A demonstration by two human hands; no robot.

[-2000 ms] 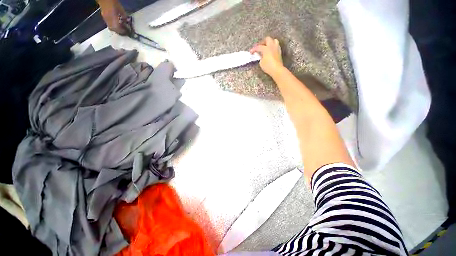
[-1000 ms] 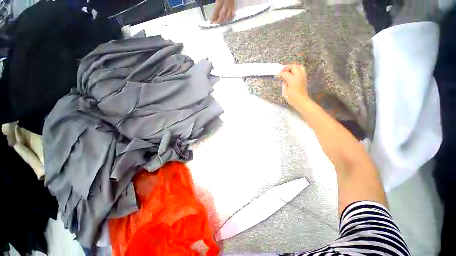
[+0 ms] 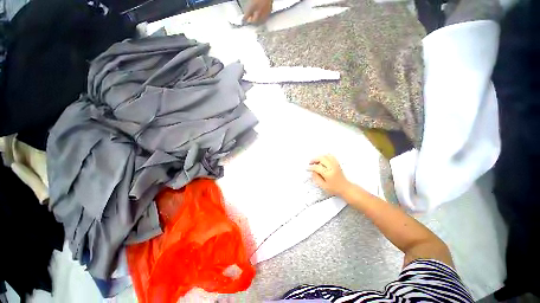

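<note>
My right hand (image 3: 328, 175) rests low over the white table surface (image 3: 266, 171), fingers slightly curled and apart, with nothing visible in it. Just below it a long pointed white piece (image 3: 299, 231) lies slantwise, its upper tip close to my wrist. Another narrow white piece (image 3: 296, 74) lies across the edge of the speckled beige-brown cloth (image 3: 349, 53). My left hand is out of the picture.
Grey cloth pile (image 3: 160, 112) and orange-red plastic bag (image 3: 201, 248) lie left. Black cloth (image 3: 53, 65) is beyond. Folded white cloth (image 3: 459, 106) stands right, near a yellow patch (image 3: 381, 142). Another person's hand (image 3: 258, 10) is at the far edge by white pieces.
My right hand has let go of the narrow white piece on the speckled cloth and moved down toward me, near the lower white piece. A yellow patch now shows under the speckled cloth.
</note>
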